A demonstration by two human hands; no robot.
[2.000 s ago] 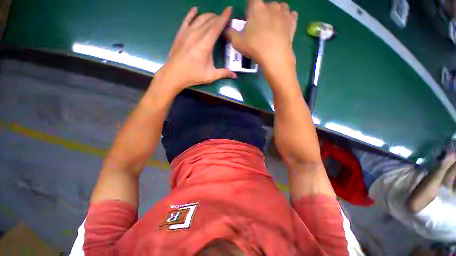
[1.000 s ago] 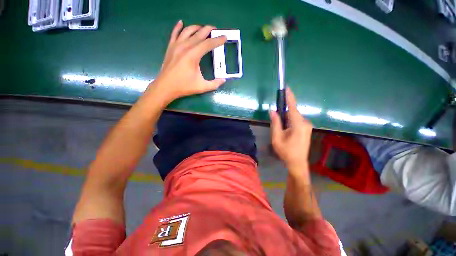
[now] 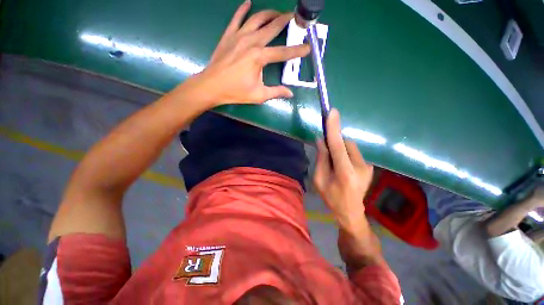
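A white windowed housing [image 3: 291, 70] lies flat on the green bench in front of me. My left hand [image 3: 247, 62] is spread at its left side, with a finger reaching across it and the thumb near its lower edge. My right hand [image 3: 342, 170] grips the black handle of the mallet [image 3: 320, 74]. The mallet's silver shaft crosses over the housing, and its dark face is at the housing's top end. Whether the head touches the housing cannot be told.
The green bench [image 3: 393, 89] has a curved metal edge [image 3: 477, 50] at the right. Another white unit [image 3: 511, 39] lies beyond it. A red stool [image 3: 402, 208] stands below the bench. Another person in white [image 3: 486, 256] is at the lower right.
My right hand first took hold of the mallet, then brought it left over the housing. My left hand has stayed beside the housing, its fingers now further across it.
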